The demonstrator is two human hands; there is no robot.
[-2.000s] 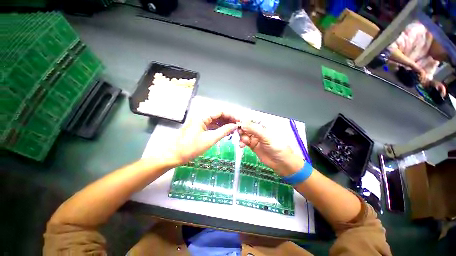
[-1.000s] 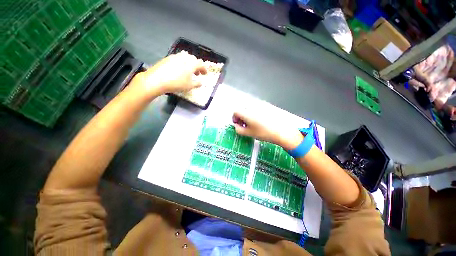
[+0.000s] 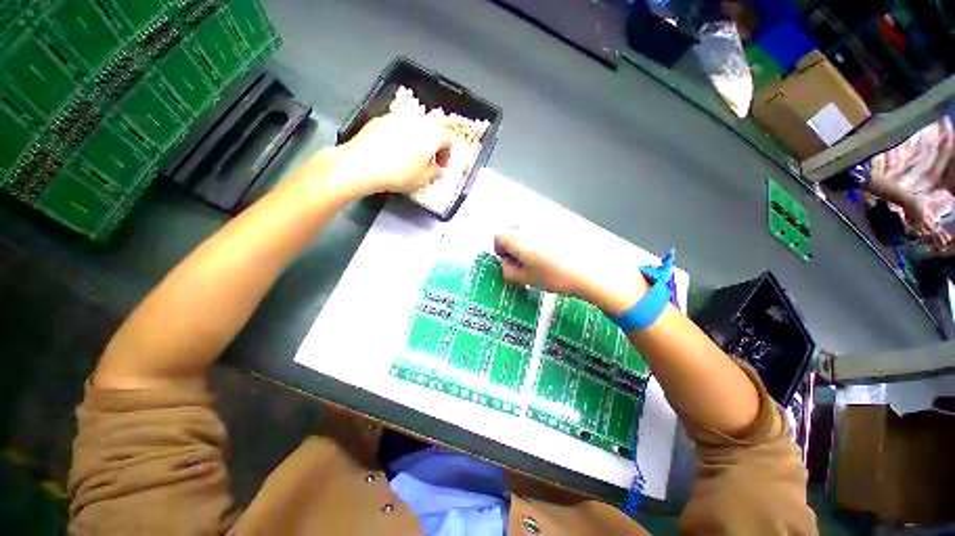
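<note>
My left hand [image 3: 401, 155] is in the white-parts bin [image 3: 489, 109], its fingers bent down over the cream-white pieces [image 3: 448, 193]; I cannot tell whether it holds one. My right hand [image 3: 532, 264] is curled at the top edge of the green PCB panels [image 3: 478, 354]; its fingertips are hidden and something dark shows between them, too small to name. Two panels lie side by side on the white paper work sheet [image 3: 351, 314]. A blue anti-static wrist strap [image 3: 643, 306] is around my right wrist.
Stacked PCB panels [image 3: 115, 115] and a black PCB rack [image 3: 243, 142] stand at left. The black-parts bin [image 3: 762, 333] is at right, near a cardboard box [image 3: 885, 461]. A loose panel [image 3: 787, 218], another box [image 3: 815, 105] and a person's hand [image 3: 924, 218] show at upper right.
My left hand has gone from beside my right hand to the white-parts bin. My right hand stays above the panels, its fingers now curled. The whole view has shifted.
</note>
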